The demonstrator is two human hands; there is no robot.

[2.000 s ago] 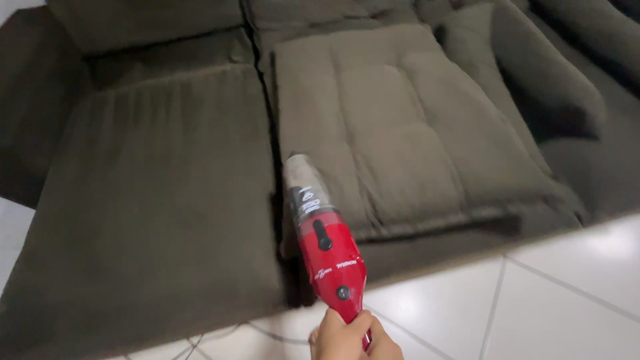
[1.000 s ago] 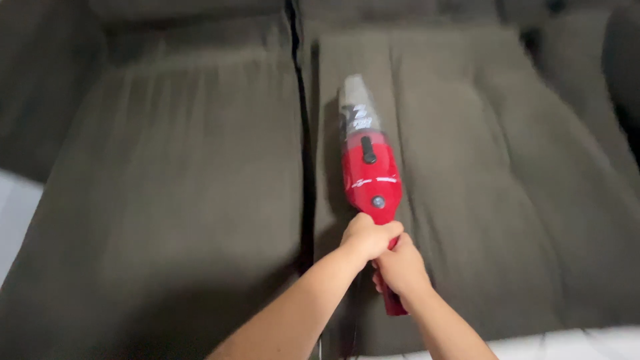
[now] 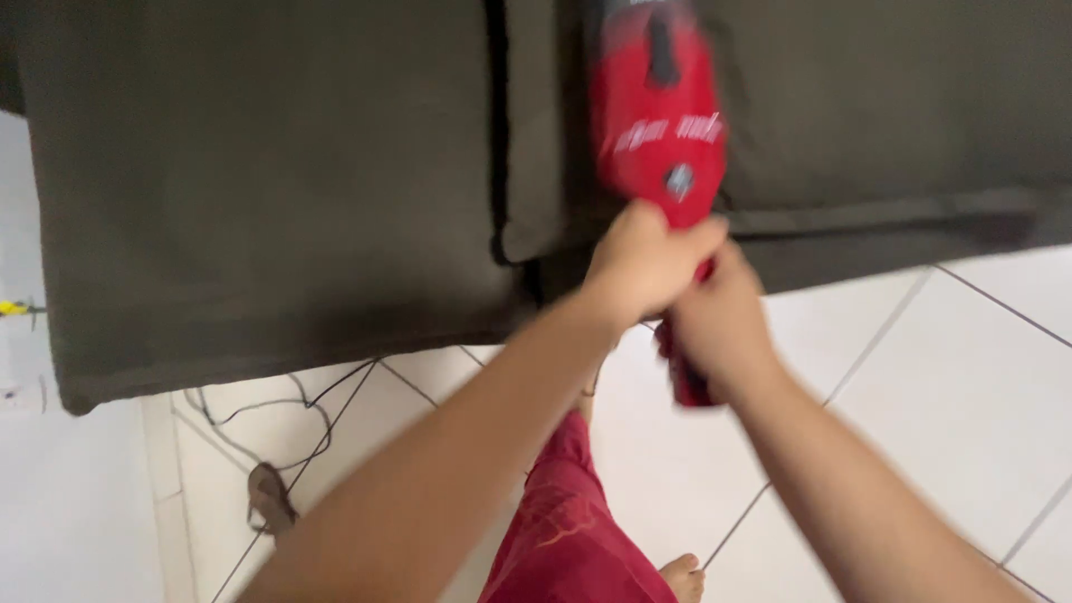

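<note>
A red handheld vacuum cleaner (image 3: 657, 126) with a black slide switch is in both my hands, over the dark sofa seat (image 3: 276, 184). My left hand (image 3: 657, 255) is closed round the neck of its handle, just below the round button. Lower on the handle, my right hand (image 3: 720, 318) grips it, with the handle's end showing beneath. The vacuum's clear nozzle is mostly cut off by the top edge of the view. A dark seam gap runs along the seat to the left of the vacuum.
Below the sofa's front edge lies a white tiled floor (image 3: 904, 435). A dark cable (image 3: 327, 431) loops on it at lower left, near a sandal (image 3: 270, 498). My legs in red trousers (image 3: 565, 536) stand close to the sofa. A white wall is at far left.
Two seconds ago one hand was seen on the vacuum; a second ago both were, as now. The view has tilted down towards the sofa's front edge and the floor.
</note>
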